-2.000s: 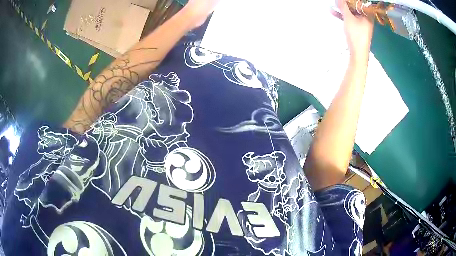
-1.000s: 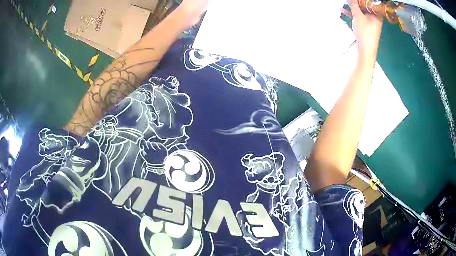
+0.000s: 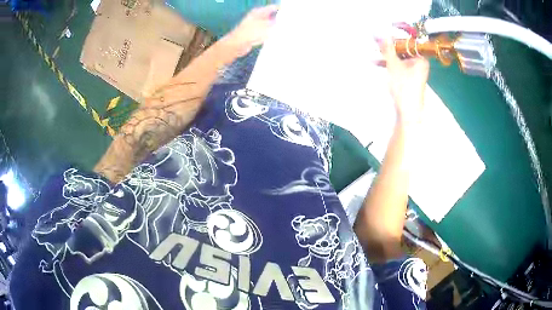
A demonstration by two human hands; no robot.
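Note:
A bright white sheet (image 3: pixel 327 66) lies in front of me at the top centre, overlapping a second white sheet (image 3: pixel 448 157) to its right. My left hand (image 3: pixel 261 25) is at the upper left edge of the front sheet; glare hides whether its fingers grip it. My right hand (image 3: pixel 407 63) is closed around an orange-brown dispensing gun (image 3: pixel 433 48) over the sheet. The gun points left, and its clear or metallic rear end is to the right. Glare washes out its tip and my fingertips.
A white hose (image 3: pixel 496 26) arches from near the gun to the right edge. The green bench (image 3: pixel 502 200) shows beneath the sheets. A brown carton (image 3: pixel 145 54) and yellow-black tape (image 3: pixel 75 94) are at the left. Cables (image 3: pixel 478 273) run along the lower right.
The dispensing gun and my right hand are lower and farther left in view, and more of the gun and hose shows. My left hand is farther right. The whole view has shifted somewhat.

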